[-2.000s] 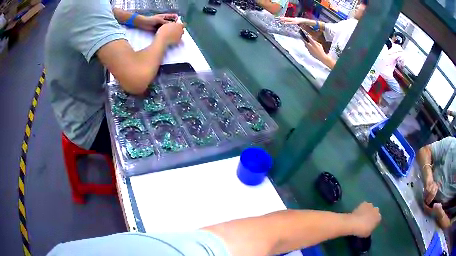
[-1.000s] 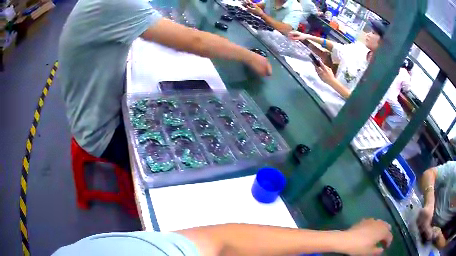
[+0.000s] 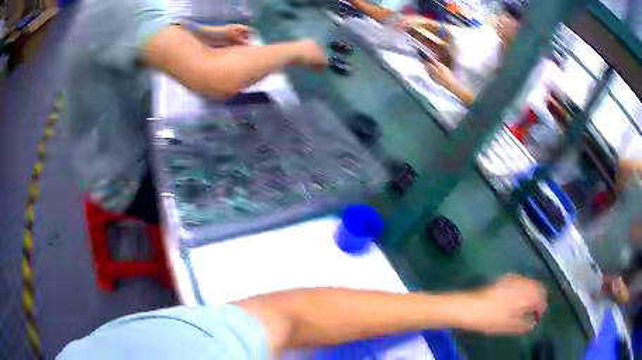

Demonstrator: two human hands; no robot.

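Observation:
My left hand (image 3: 512, 305) is stretched out over the green conveyor belt (image 3: 486, 256), at the lower right. It is blurred, its fingers are curled, and I cannot tell whether it holds anything. A round black housing (image 3: 445, 234) lies on the belt beyond the hand, apart from it. A smaller black piece (image 3: 403, 178) lies further up the belt. A blue cup (image 3: 360, 228) stands on the white work sheet (image 3: 281, 267). My right hand is out of the picture.
A blister tray (image 3: 260, 169) with green boards lies beyond the sheet. A neighbour's arm reaches over the belt. A green post (image 3: 468, 151) rises beside the belt. A blue tray edge (image 3: 443, 346) shows under my forearm; a blue bin (image 3: 545, 204) stands across.
The view has shifted and blurred. My left hand stays over the belt, its fingers more curled than a second ago. The housings have moved along the belt, and the neighbour's arm has drawn back somewhat.

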